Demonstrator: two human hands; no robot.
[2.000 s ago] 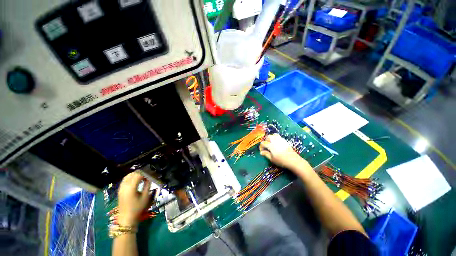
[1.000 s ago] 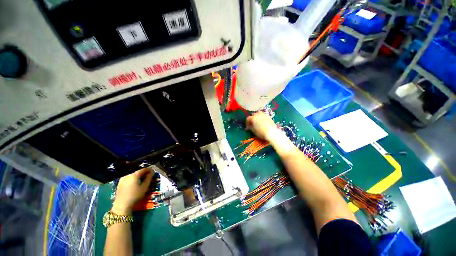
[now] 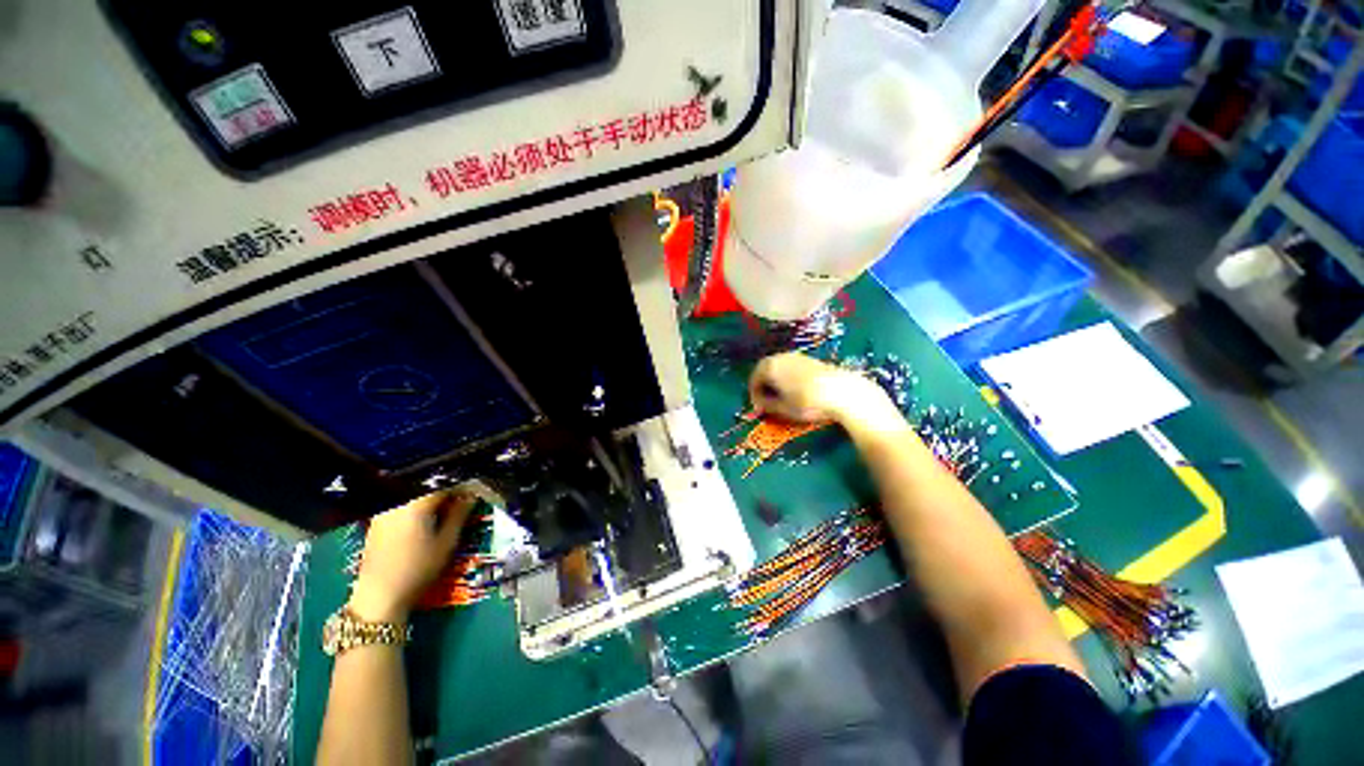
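The crimping applicator (image 3: 576,516), a dark metal block, sits in the cream base plate (image 3: 703,501) under the machine housing. My left hand (image 3: 415,551) is just left of it, over orange lead wires (image 3: 461,581); its fingertips are dark and small, so I cannot tell if they hold a wire. My right hand (image 3: 808,392) is right of the machine with fingers curled at a small orange wire bundle (image 3: 778,437); its fingertips are partly hidden. Another fanned orange and black bundle (image 3: 808,572) lies nearer the bench's front edge.
The cream machine housing (image 3: 494,142) hangs overhead at left. A white translucent container (image 3: 815,225) stands behind my right hand. Blue bin (image 3: 980,277), paper sheets (image 3: 1085,386) and another wire bundle (image 3: 1107,599) are at right. A blue bin (image 3: 180,703) with silvery strands is at far left.
The view has shifted, with the machine head looming larger. My right hand moved from the wires toward the white container, then slightly back to the orange bundle. My left hand stays beside the applicator.
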